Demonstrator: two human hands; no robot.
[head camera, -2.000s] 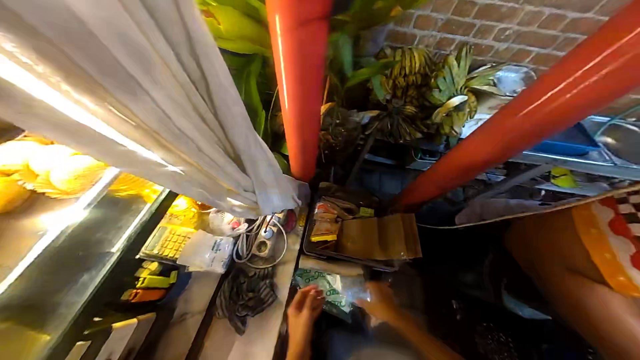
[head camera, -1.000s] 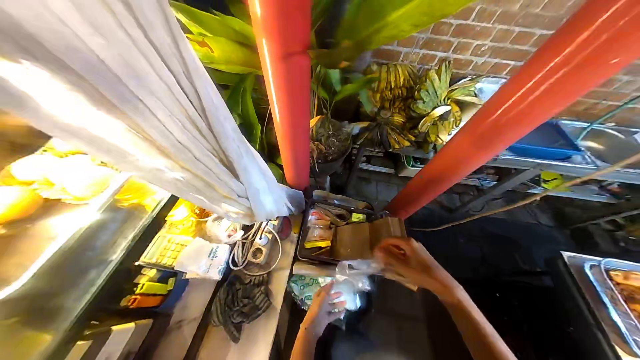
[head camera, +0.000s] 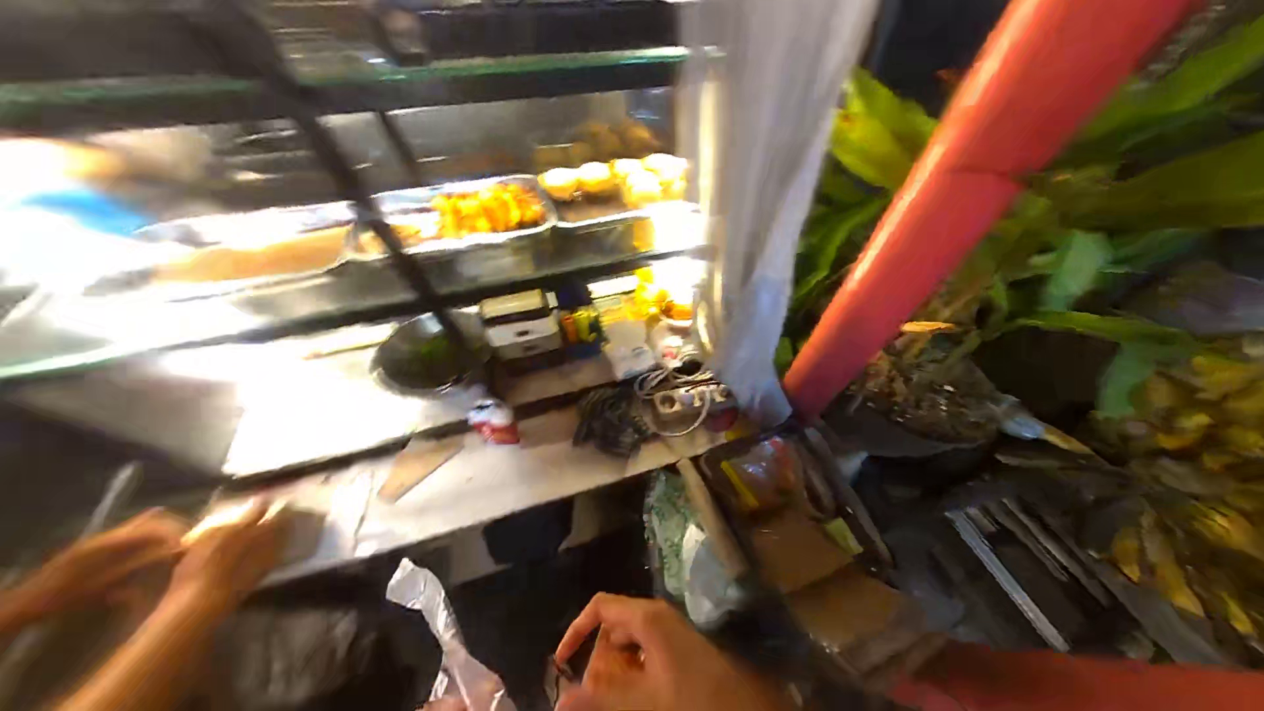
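A thin, whitish plastic bag (head camera: 444, 627) stands up from the bottom edge. Only a fingertip of my left hand (head camera: 447, 704) shows at its base, pinching it. To the right of the bag, my right hand (head camera: 647, 657) has bent fingers, with the thumb and forefinger curved towards each other; whether something thin lies between them is unclear. Beyond my right hand, a green-patterned packet (head camera: 667, 523) and a white plastic bundle (head camera: 709, 578) lie beside an open box (head camera: 790, 538) with brown paper and small packets.
Another person's hands (head camera: 212, 553) work over the counter (head camera: 513, 479) at left, blurred. On it are a red-and-white cup (head camera: 493, 422), dark cloth (head camera: 610, 420), a power strip (head camera: 691, 398) and a dark bowl (head camera: 425, 354). Behind stand food trays (head camera: 474, 222); a red pole (head camera: 918, 227) slants at right.
The view has swung left, bringing in the food shelves and another person's hands. My hands have moved off the green packet and white bundle, which now lie by the box.
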